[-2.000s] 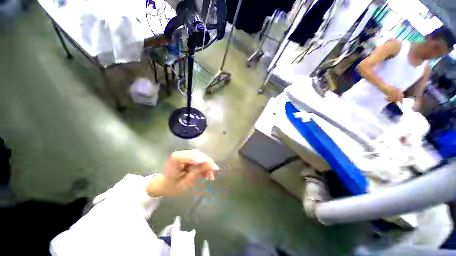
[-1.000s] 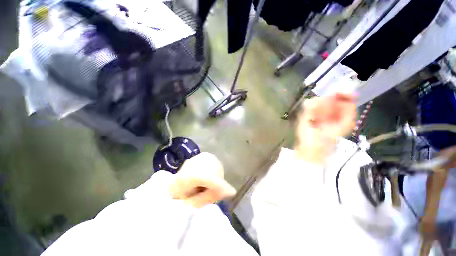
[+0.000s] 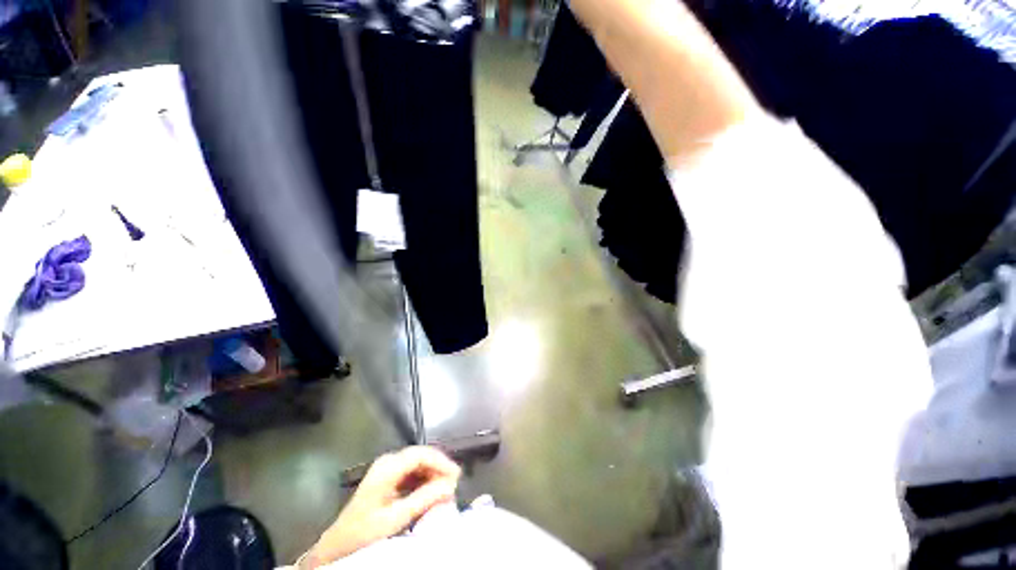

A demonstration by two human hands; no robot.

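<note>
My left hand (image 3: 412, 484) is low in the picture, below the centre, with its fingers curled. Whether it holds something small cannot be made out. My right arm, in a white sleeve, reaches up past the top edge, so my right hand is cut off. Black trousers (image 3: 429, 189) hang in front, left of centre, with a white tag (image 3: 381, 219) on a strip. Dark ruffled black garments (image 3: 925, 145) hang at the upper right, partly behind my right arm.
A white table (image 3: 145, 267) at the left bears a purple cloth (image 3: 58, 271) and a small dark pointed item (image 3: 128, 223). A blurred grey upright crosses before the trousers. Rack base bars (image 3: 660, 382) stand on the green floor. A round black base (image 3: 223, 540) and cables lie lower left.
The view has swung to the hanging black garments. My right hand has gone up out of the picture. My left hand stays low and curled. The fan's head is out of view.
</note>
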